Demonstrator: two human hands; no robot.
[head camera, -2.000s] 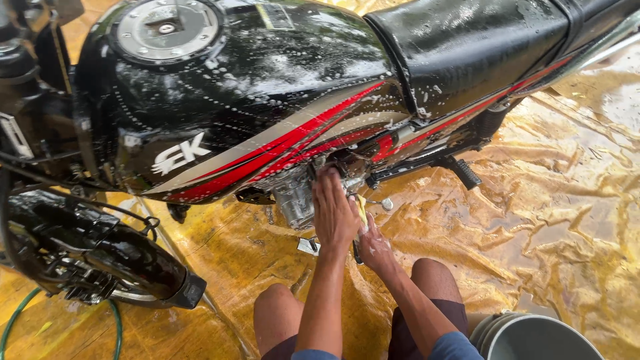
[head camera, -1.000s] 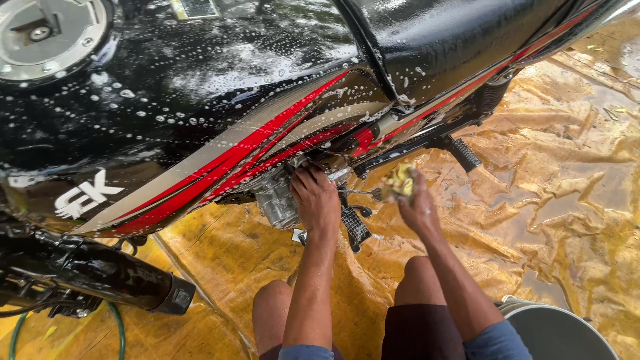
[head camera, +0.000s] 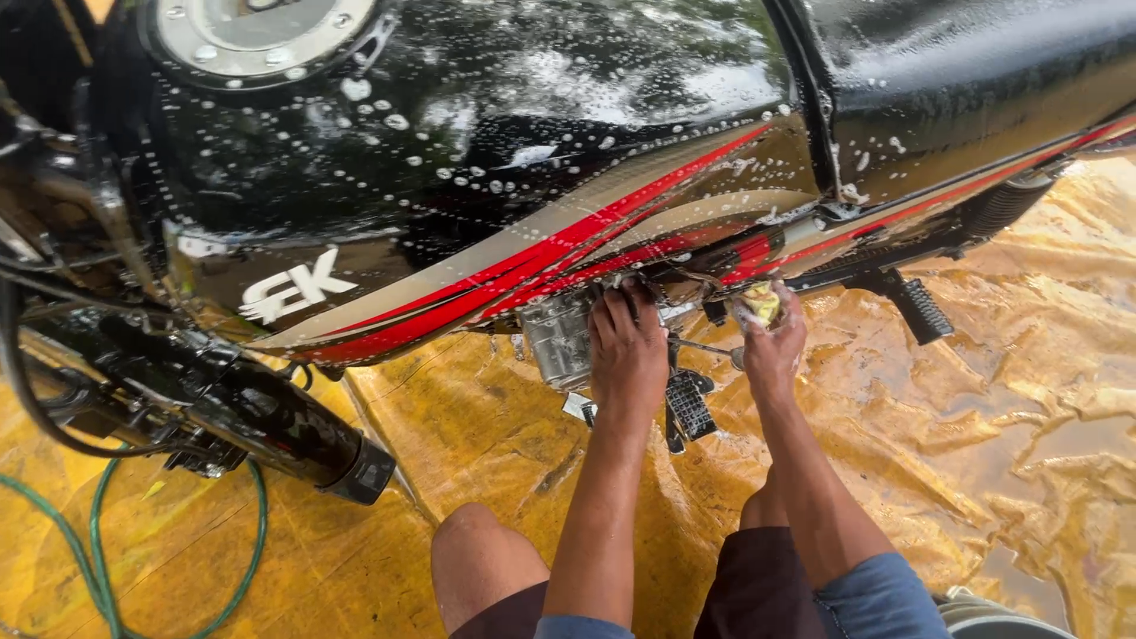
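Observation:
A black motorcycle's fuel tank, with red and beige stripes and soap suds on it, spans the upper view. My left hand rests against the metal engine casing under the tank's lower edge, its fingertips partly hidden there. To its right, my right hand grips a soapy yellow sponge or cloth just under the striped side panel. A textured black foot pedal shows between my forearms. The wet black seat lies at the upper right.
A wrinkled, wet yellow tarp covers the ground. A green hose curls at the lower left near the front wheel's fender. A footrest sticks out at right. The rim of a grey bucket shows at the bottom right.
My right hand, holding the yellow sponge or cloth, has moved up to the underside of the side panel. My left hand stays by the engine. The view has moved closer to the tank.

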